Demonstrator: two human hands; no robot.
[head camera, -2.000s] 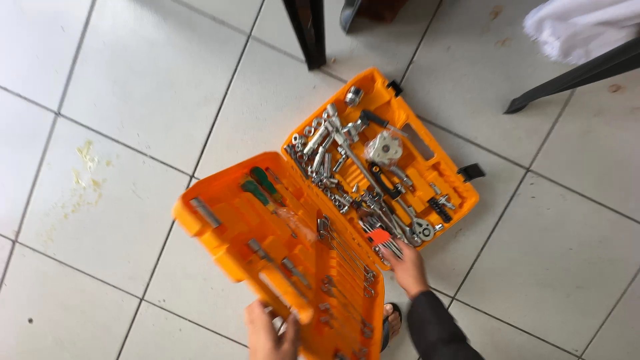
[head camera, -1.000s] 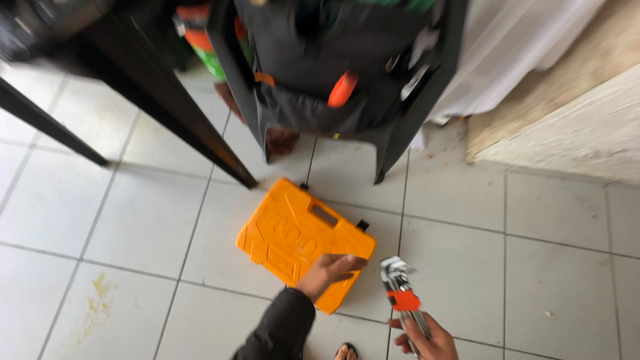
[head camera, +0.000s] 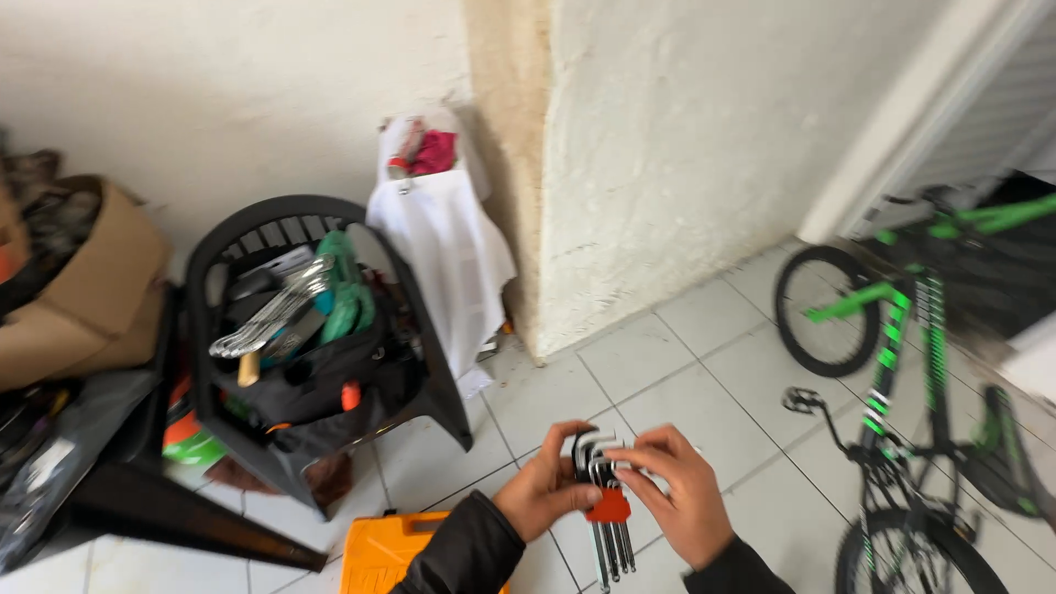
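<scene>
My left hand (head camera: 549, 487) grips a set of L-shaped hex keys (head camera: 610, 540) in a red-orange plastic holder (head camera: 609, 505). The long arms point down and the bent short ends are at the top. My right hand (head camera: 672, 491) has its thumb and fingertips at the bent ends, apparently pinching one key; how firmly is hard to tell. Below my left forearm lies the closed orange plastic tool case (head camera: 384, 549) on the floor, partly hidden by the sleeve.
A black plastic chair (head camera: 445, 388) holds a dark tool bag (head camera: 305, 396) with combination wrenches (head camera: 272, 318). A cardboard box (head camera: 107, 289) is at the left. A white cloth (head camera: 450, 256) hangs by the wall corner. At the right stands a green and black bicycle (head camera: 887, 355).
The orange case was open two seconds ago and is closed now. My left hand has left the case and holds the hex key set, which my right hand held before. The view has swung up.
</scene>
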